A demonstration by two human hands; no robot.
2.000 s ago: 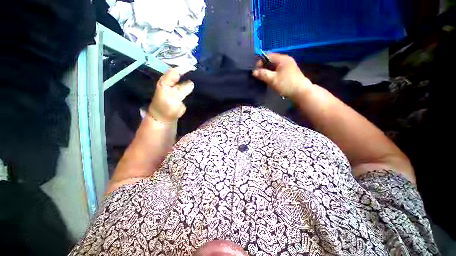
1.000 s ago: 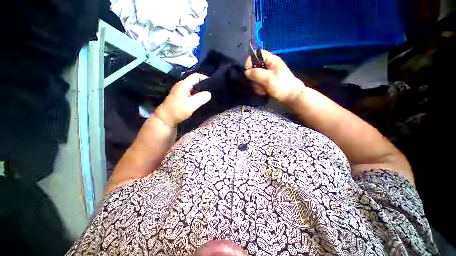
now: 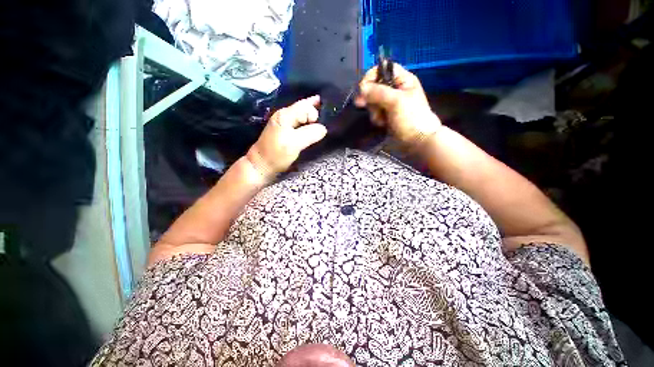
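Note:
A black garment (image 3: pixel 331 118) lies over my lap and merges with other dark cloth. My left hand (image 3: pixel 292 136) is at its left side, with thumb and fingertips close together on the dark cloth; the pinched part is hard to make out. My right hand (image 3: pixel 396 104) is to the right, a short gap away. It holds small dark snips (image 3: pixel 386 72) with the tips pointing up and away from me. The fingertips of my right hand are at the cloth, and a thin line shows beside them, perhaps an edge or thread.
A pale table with a light blue-green frame (image 3: pixel 129 172) stands at my left, with a pile of black garments (image 3: pixel 43 129) on it. A white cloth pile (image 3: pixel 233 39) lies beyond its corner. A blue plastic crate (image 3: pixel 473 32) is ahead right. A pale scrap (image 3: pixel 527 97) lies below it.
My left hand has moved right, closer to my right hand. My right hand has shifted slightly, still holding the snips. The dark cloth raised between the hands a second ago now sits lower.

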